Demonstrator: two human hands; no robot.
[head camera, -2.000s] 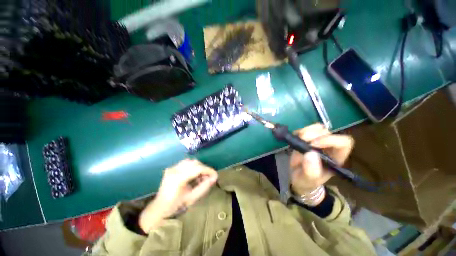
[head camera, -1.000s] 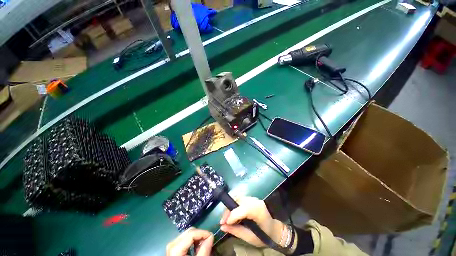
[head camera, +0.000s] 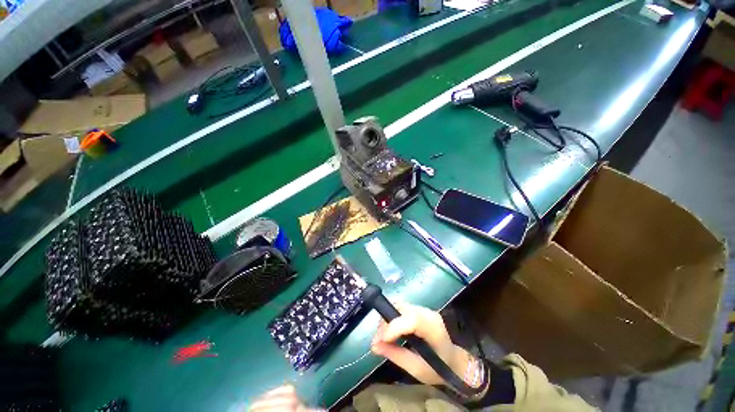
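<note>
A dark circuit board panel (head camera: 317, 315) with rows of silvery parts lies on the green bench in front of me. My right hand (head camera: 418, 342) holds the black soldering iron (head camera: 387, 307), its tip over the panel's upper right corner. A thin solder wire (head camera: 345, 368) trails across the bench below the panel, close to my right hand. My left hand (head camera: 278, 400) is cut off by the bottom edge and blurred; whether it grips the wire cannot be seen.
The fan (head camera: 247, 279) and stacked panels (head camera: 121, 265) stand left. Red wires (head camera: 193, 352) lie near them. Behind are burnt cardboard (head camera: 342, 225) and the soldering station (head camera: 377, 173). A phone (head camera: 482, 217), heat gun (head camera: 504, 90) and open box (head camera: 612, 282) are right.
The view first swung up and along the bench. Since then my left hand has moved down and left, away from the right hand, and the iron's tip has shifted slightly right over the panel.
</note>
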